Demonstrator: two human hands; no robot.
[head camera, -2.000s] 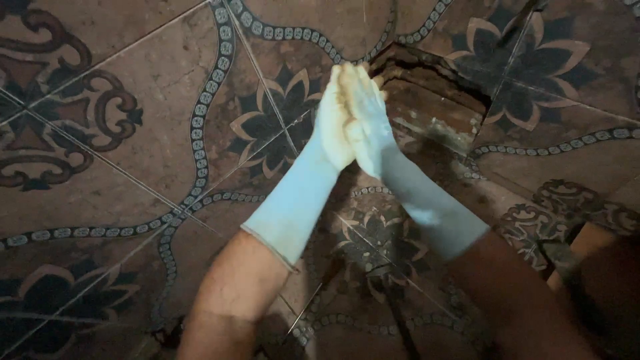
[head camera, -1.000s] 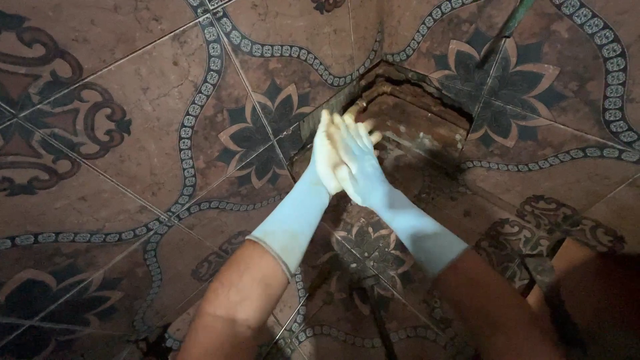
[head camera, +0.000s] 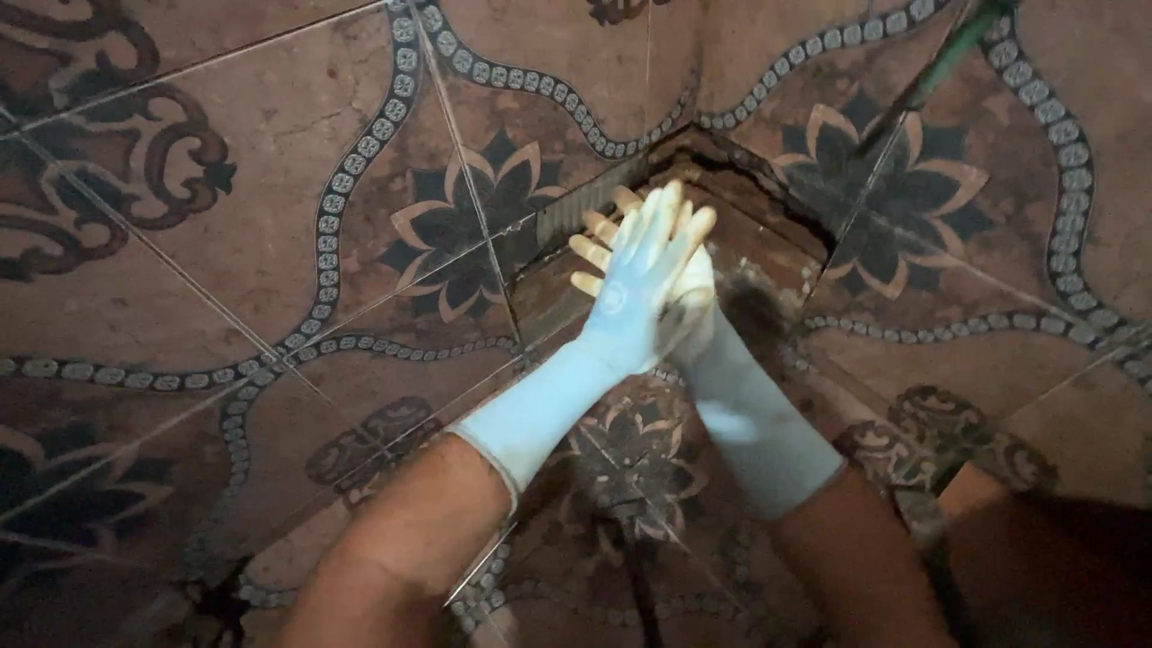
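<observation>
Pale blue long-cuffed gloves with yellowish fingertips cover both hands. My left hand (head camera: 634, 288) lies palm-inward over my right, with its back and fingers facing the camera. Behind it, my right hand (head camera: 697, 283) is pressed against it, with its fingers spread out to the left past my left hand. No object shows between the two palms, though the contact area is hidden. Both hands are above a broken-out recess (head camera: 765, 225) in the corner, where rough brown material shows beneath the tiles.
Patterned brown tiles (head camera: 297, 234) with dark flowers and chain-like borders surround the recess. A green stick-like thing (head camera: 958, 54) reaches in at the upper right. Below the hands a thin dark, blurred thing (head camera: 641, 576) runs downward. An orange-brown surface (head camera: 972, 490) shows at the lower right.
Earlier the hands were pressed together nearly edge-on to the camera. Now they are crossed, with the left over the right and the fingers fanned apart.
</observation>
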